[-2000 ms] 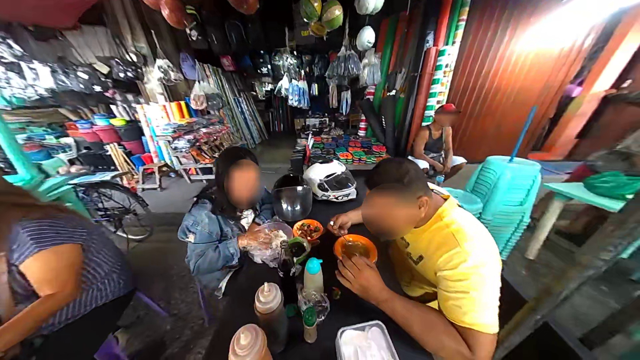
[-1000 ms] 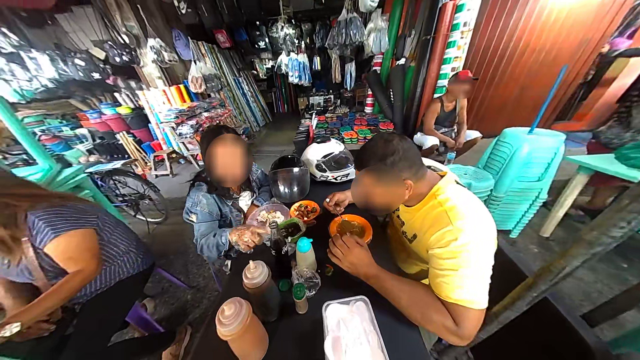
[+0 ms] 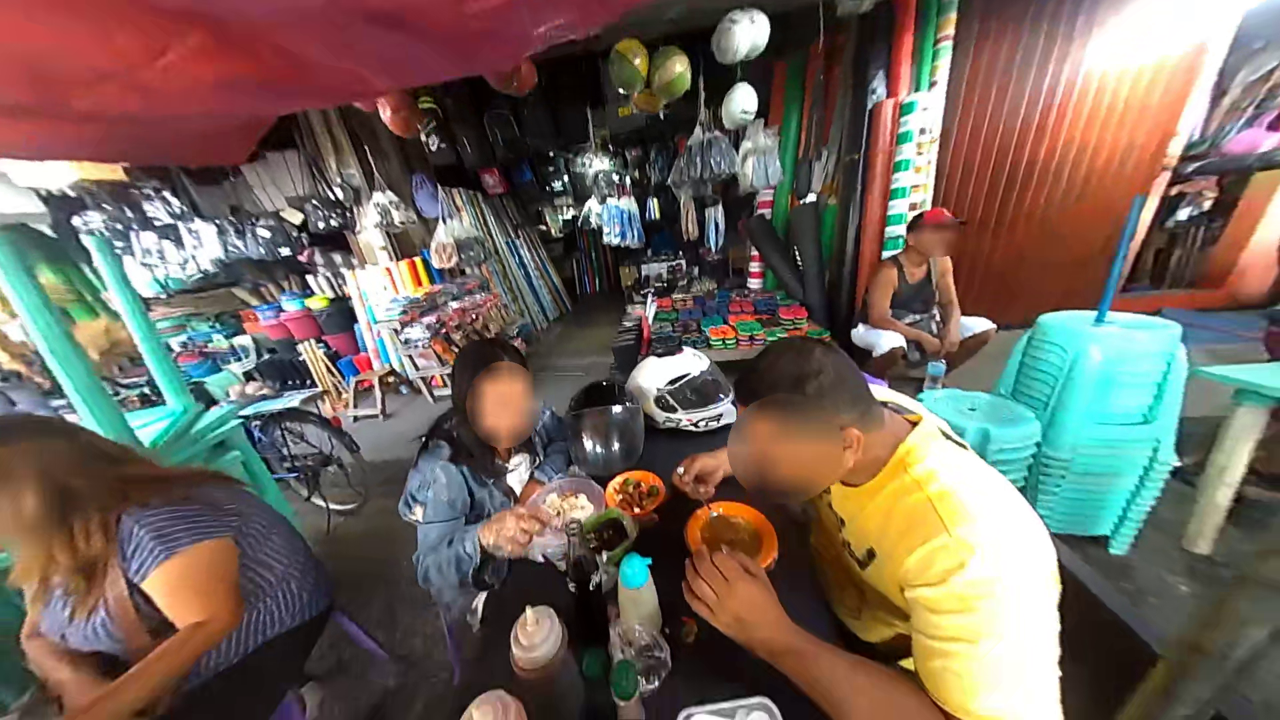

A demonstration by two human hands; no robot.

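Observation:
Neither of my hands shows in the head view. Before me is a dark table (image 3: 665, 600) with an orange bowl of soup (image 3: 731, 533); a person in a yellow shirt leans over it, one hand at its rim, the other with a utensil. A smaller orange bowl (image 3: 635, 493) holds food pieces. Across from me a person in a denim jacket has a hand in a clear plastic glove beside a clear bowl (image 3: 568, 500) of pale food. Nearest me stand squeeze bottles (image 3: 537, 640), a bottle with a blue cap (image 3: 637, 595) and a green-capped bottle (image 3: 624, 682).
A white motorcycle helmet (image 3: 682, 390) and a dark helmet (image 3: 605, 428) rest on the table's far part. Stacked turquoise stools (image 3: 1090, 425) stand at the right, near a seated person in a red cap. Another person sits at the left, with a bicycle (image 3: 310, 455) behind. A red canopy (image 3: 300, 70) hangs above.
The view has tilted up, so the canopy shows and the white tray on the table is mostly cut off. The gloved hand of the person in denim has moved up beside the clear bowl.

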